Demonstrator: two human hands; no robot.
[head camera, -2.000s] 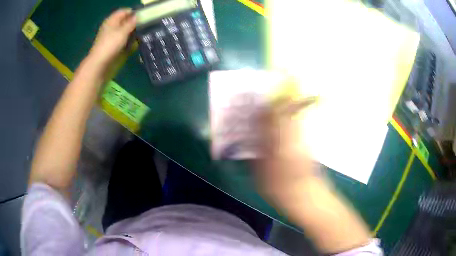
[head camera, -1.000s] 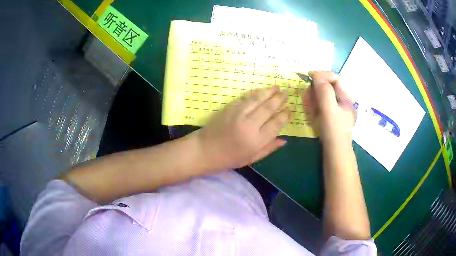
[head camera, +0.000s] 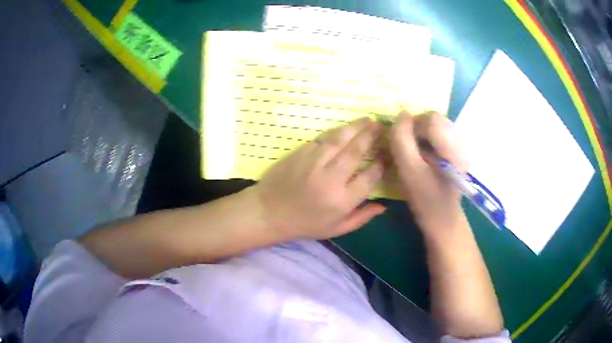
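The yellow form (head camera: 282, 100) lies on the green-topped table in front of me, its ruled rows visible but blurred. My left hand (head camera: 325, 181) lies flat, palm down, on the form's lower middle, holding nothing. My right hand (head camera: 429, 161) is shut on a gel pen (head camera: 473, 191) with a clear barrel and blue end. The pen's tip is at the form's lower right, mostly hidden by my fingers. A white sheet with boxes (head camera: 349, 25) sticks out from under the form's top edge.
A blank-looking white sheet (head camera: 530, 147) lies to the right of the form. A green label (head camera: 146, 50) is on the table's yellow-taped left edge. Yellow and red tape (head camera: 567, 63) curves along the right. Clear ribbed plastic (head camera: 111, 144) shows below at the left.
The calculator seen at first is out of view, and the yellow form now lies under both hands. Since one second ago, my right hand has moved slightly left, closer to my left hand.
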